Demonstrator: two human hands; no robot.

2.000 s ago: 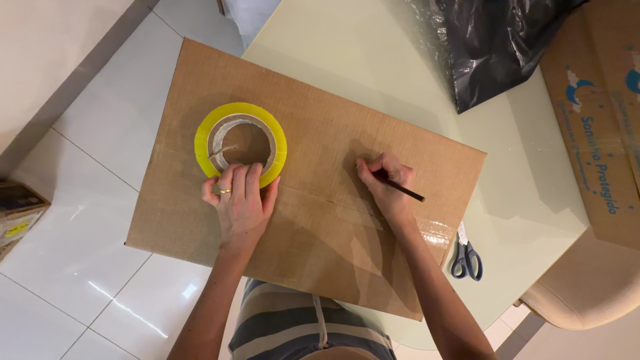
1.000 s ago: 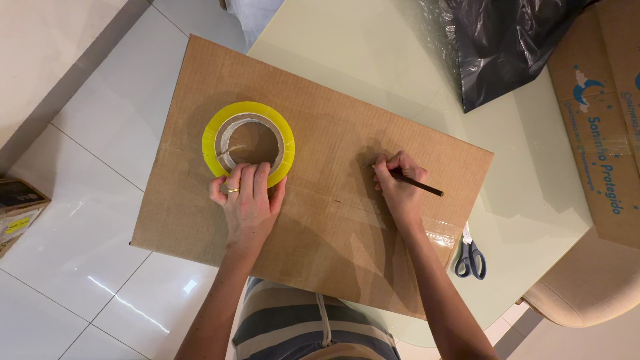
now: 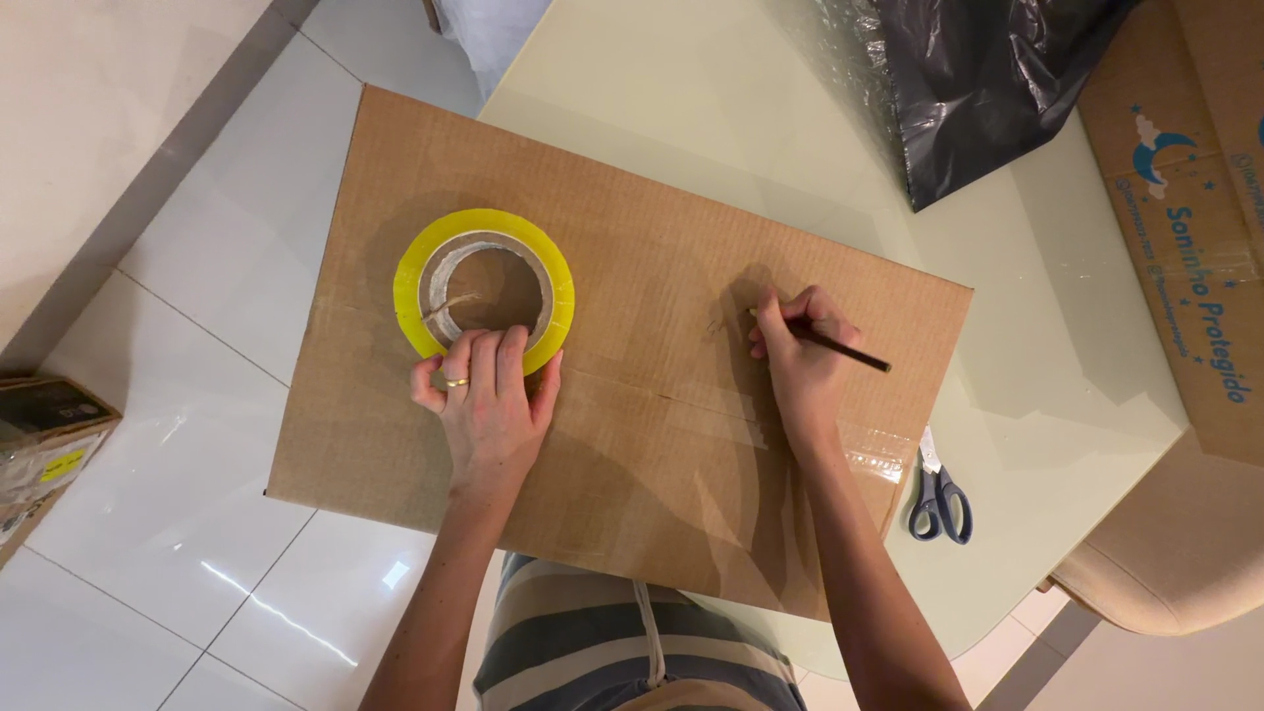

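A brown corrugated cardboard sheet or box top (image 3: 632, 237) lies across the near edge of the table. On its left part rests a large roll of yellow-edged packing tape (image 3: 555, 286). My left hand (image 3: 489, 395), with a ring on one finger, has its fingers over the roll's near rim, gripping it. My right hand (image 3: 805, 365) holds a dark pencil (image 3: 847, 350), its tip on the cardboard to the right of the roll. Faint marks show on the cardboard just left of the tip. Clear tape crosses the cardboard near my right forearm.
Scissors with dark handles (image 3: 940, 504) lie right of the cardboard on the pale table (image 3: 1037, 395). A black plastic bag (image 3: 987, 89) is at the back, beside a printed cardboard box (image 3: 1165, 227). A beige chair (image 3: 1175, 553) stands at the right, another box (image 3: 49, 434) on the tiled floor.
My right hand has stayed on the right part of the cardboard with the pencil, shifting only slightly. My left hand has stayed on the tape roll.
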